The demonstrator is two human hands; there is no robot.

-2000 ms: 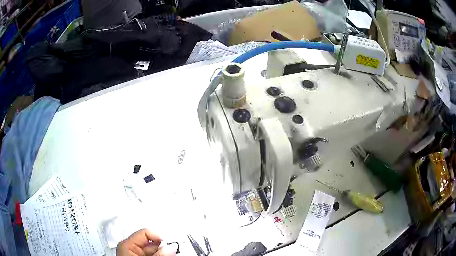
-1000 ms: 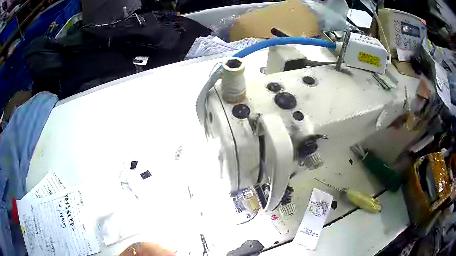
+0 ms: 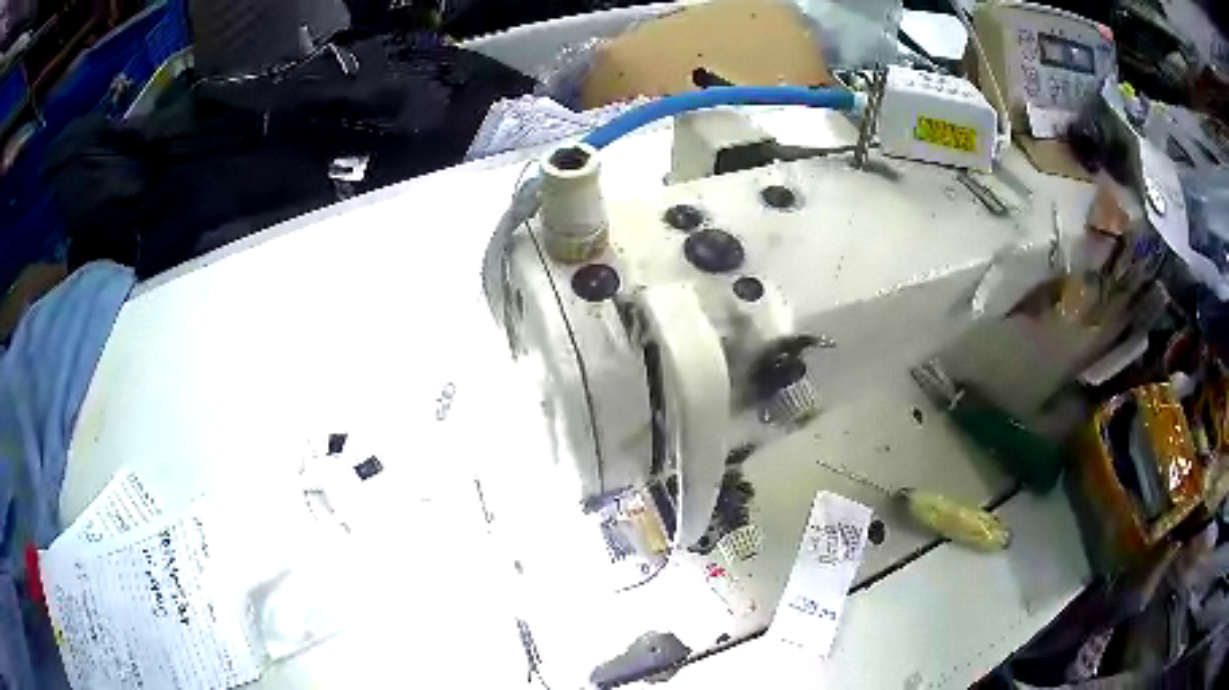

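Observation:
No hand is in view. The white sewing machine (image 3: 809, 270) stands in front of me, its head over a brightly lit, glaring needle area. Two small dark squares (image 3: 353, 456) lie left of the needle. The black thread snips (image 3: 528, 650) lie near the bottom edge, partly lost in glare. A dark-grey scrap (image 3: 642, 658) is right of them. A white printed label (image 3: 822, 573) lies on the bed, beside a screwdriver or awl with a translucent yellow handle (image 3: 957, 520).
Printed sheets (image 3: 148, 593) and a clear plastic bag (image 3: 290, 613) lie at left, beside light-blue denim (image 3: 61, 364). Black garments (image 3: 297, 148) are piled behind. At right are a dark green handle (image 3: 1008, 445), an orange-yellow box (image 3: 1152, 458) and a control panel (image 3: 1065, 61).
A hand at the bottom edge has gone out of view. The whole view has shifted, so the machine and tools appear further left. The snips show no hand on them.

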